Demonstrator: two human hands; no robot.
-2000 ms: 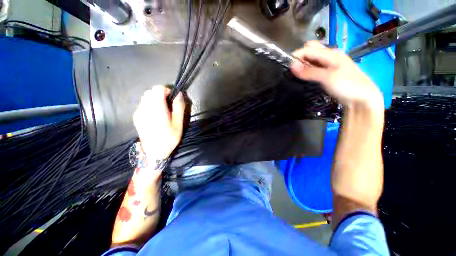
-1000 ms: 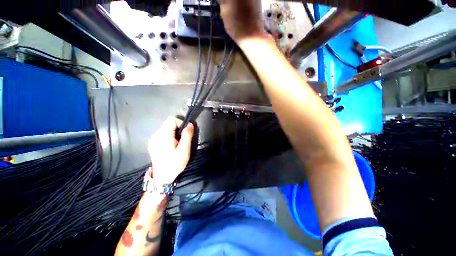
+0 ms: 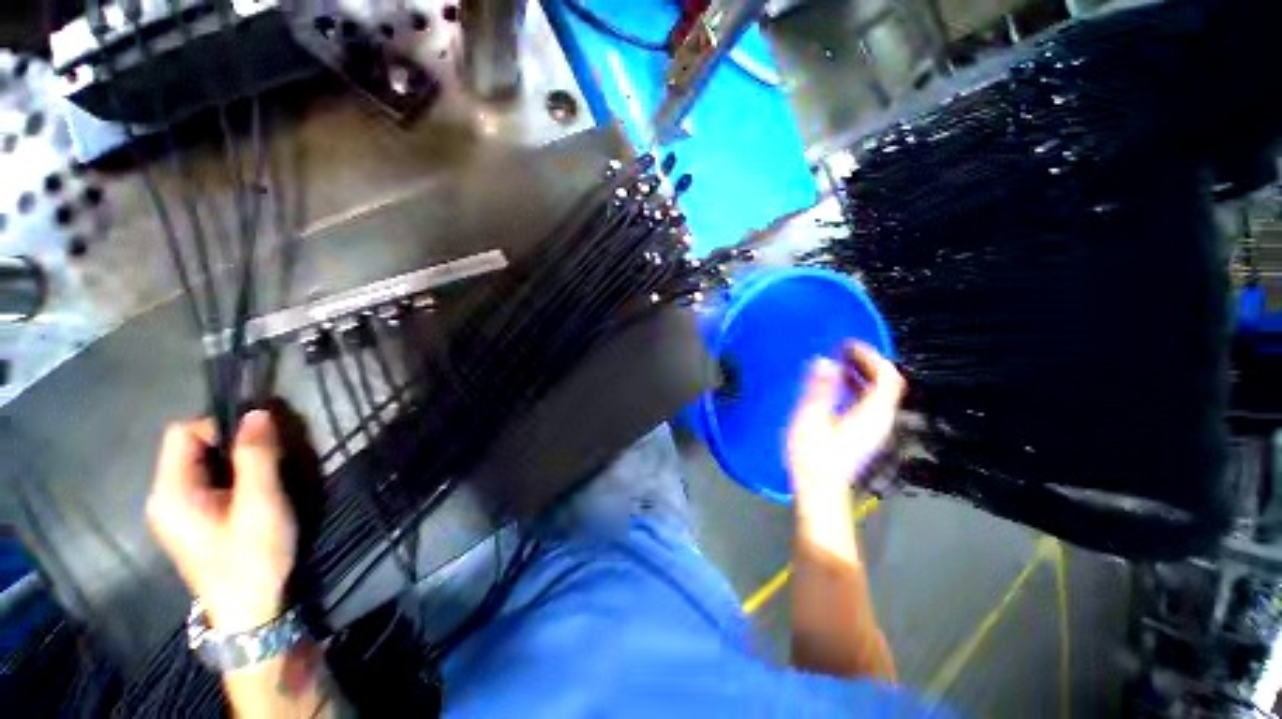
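Observation:
My left hand is closed around several black cables, which run up to the dark slotted mould at the upper left. A flat silver loading bar lies tilted on the machine table, just above my left hand, with several cable ends along its lower edge. A bundle of loose black cables lies beside it, silver connector ends fanned at its upper right. My right hand is blurred over the blue bucket, fingers apart, with nothing visible in it.
The grey machine table has a front edge near my lap. A blue side tray stands beyond the fanned ends. A dense hanging cable bundle fills the right side. Yellow floor lines show at the lower right. A tie bar stands at the top.
My right hand has moved from the mould to the bucket. The view has swung right. The loading bar, in my right hand two seconds ago, lies on the table. My left hand still grips the cables.

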